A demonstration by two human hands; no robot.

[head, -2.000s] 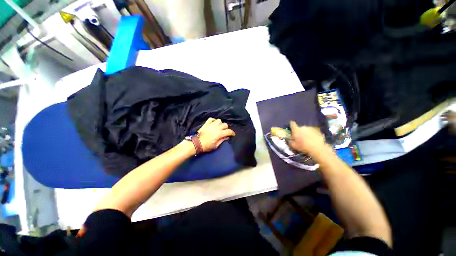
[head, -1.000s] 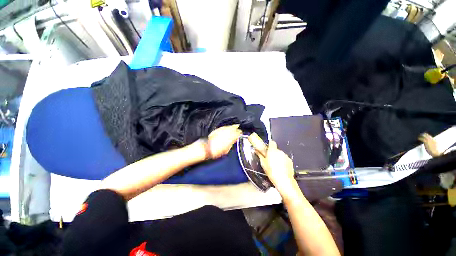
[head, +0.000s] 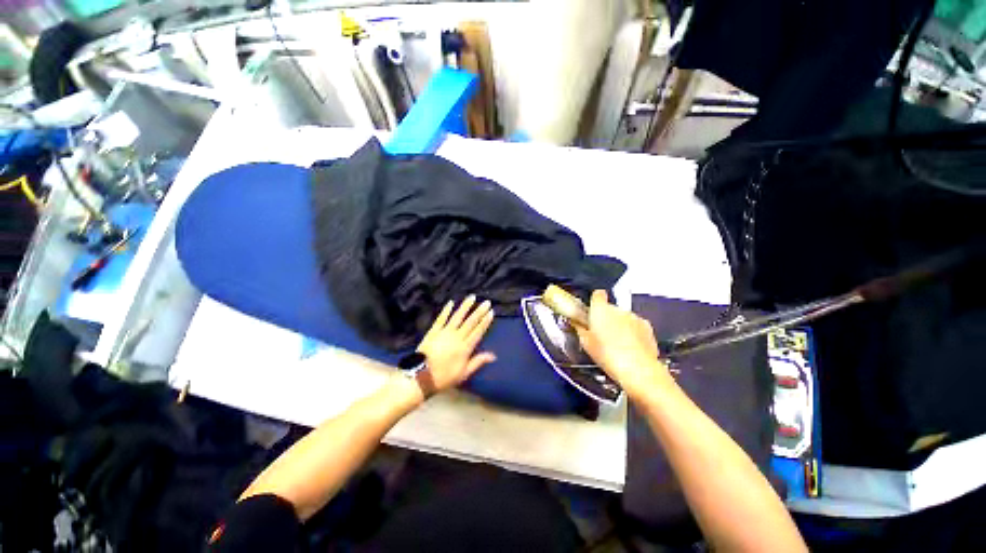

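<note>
The black garment (head: 465, 243) lies crumpled over the navy padded board (head: 254, 232), its edge band towards the left. My left hand (head: 454, 348) lies flat with fingers spread at the garment's near edge, partly on the navy board. My right hand (head: 618, 344) is closed around the tan handle of the steam iron (head: 570, 351). The iron stands at the right end of the board, by the garment's near right edge. Whether its plate touches the cloth cannot be told.
The dark rest pad (head: 697, 432) lies right of the iron, with a blue-and-white card (head: 795, 405) beside it. A hose runs right from the iron. The white table (head: 670, 221) lies under the board. Black cloth hangs at right. A tray with metal fittings (head: 124, 243) is at left.
The iron has come off the rest pad, moving left to the board's right end. My left hand has moved off the garment's right part to its near edge and now lies flat, fingers spread.
</note>
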